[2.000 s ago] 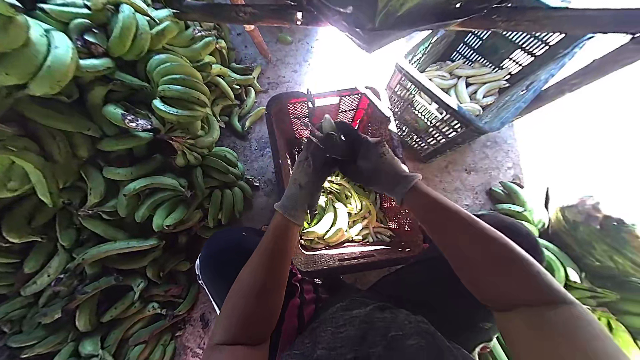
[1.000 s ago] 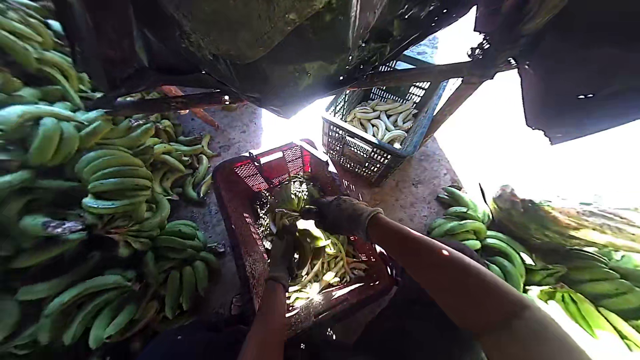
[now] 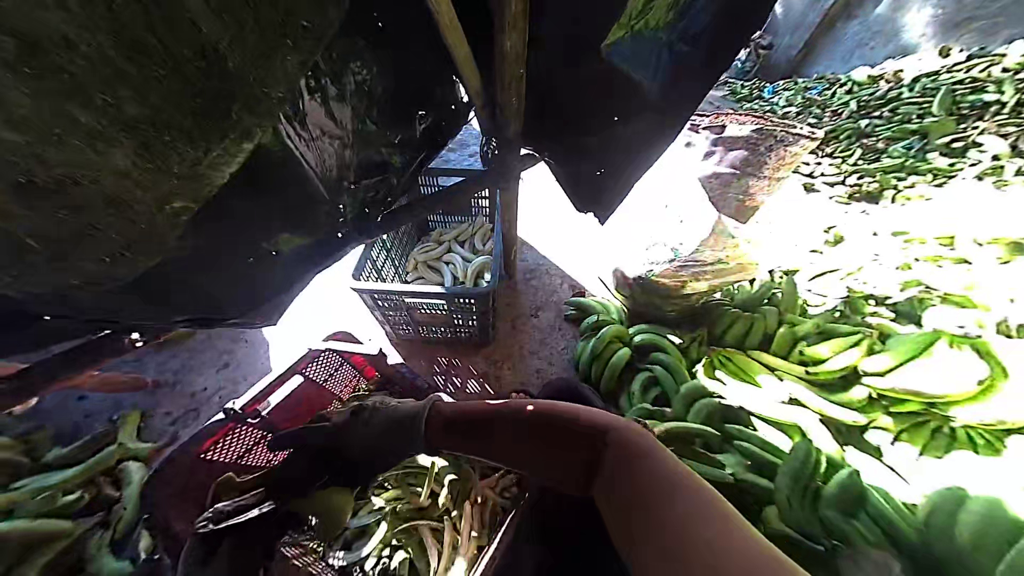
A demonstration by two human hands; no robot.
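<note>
My right hand point(image 3: 344, 440), in a dark glove with a pale cuff, reaches across the red plastic crate point(image 3: 272, 400); its fingers lie in shadow, so a hold cannot be made out. Below and left of it is my left hand point(image 3: 232, 520), also gloved and dark, with a light-edged thing beside it that is too unclear to name. A yellowish-green piece point(image 3: 324, 510) shows close to both hands. Green and pale banana or plantain peels point(image 3: 416, 512) fill the crate under them.
Beyond the red crate a dark plastic crate point(image 3: 432, 308) holds peeled bananas or plantains point(image 3: 452, 256). Green bunches point(image 3: 640, 360) lie at right, more green fruit point(image 3: 72, 496) at left. Dark sheeting point(image 3: 160, 160) and a wooden pole point(image 3: 510, 120) hang or stand ahead.
The view has swung strongly to the right. My hands, together above the red crate two seconds ago, came down into it and now sit at its left part.
</note>
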